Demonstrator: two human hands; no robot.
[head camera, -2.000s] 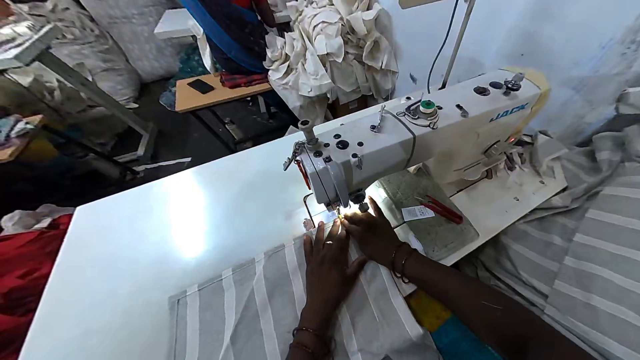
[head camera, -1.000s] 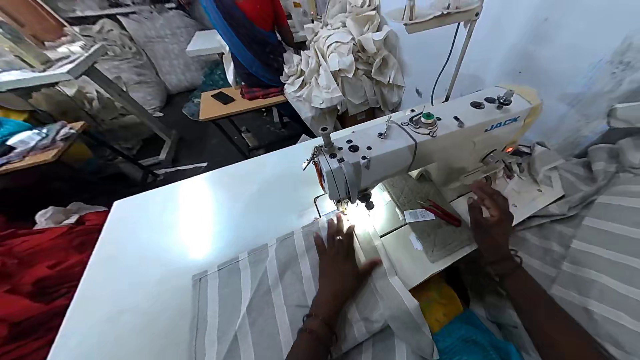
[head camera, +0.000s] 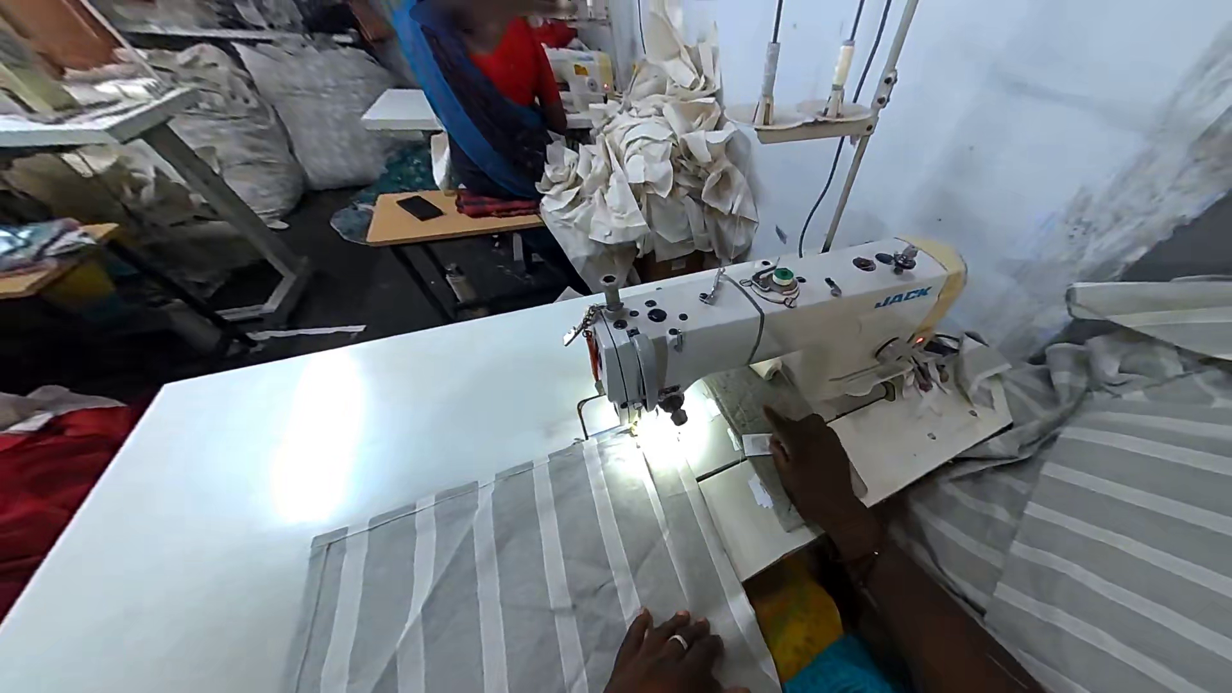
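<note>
A grey fabric piece with white stripes (head camera: 520, 568) lies on the white table, its top corner under the needle area of a white Jack sewing machine (head camera: 770, 318). The machine's lamp lights that corner. My left hand (head camera: 669, 654) rests on the cloth near the bottom edge of view, a ring on one finger. On the grey patterned pad (head camera: 760, 404) beside the machine bed is my right hand (head camera: 818, 472), next to a small white label (head camera: 757, 445). What lies beneath its fingers is hidden, so I cannot tell whether it grips anything.
More striped cloth (head camera: 1116, 520) is heaped at the right. Thread cones stand on a holder (head camera: 808, 123) behind the machine. Beyond the white tabletop (head camera: 221, 472) are a small wooden table (head camera: 452, 223) with a phone, a pile of cream cloth (head camera: 664, 164) and a person in blue and red.
My left hand has moved from near the needle down the cloth. My right hand left the needle area and is now at the pad, where the red-handled tool seen earlier no longer shows.
</note>
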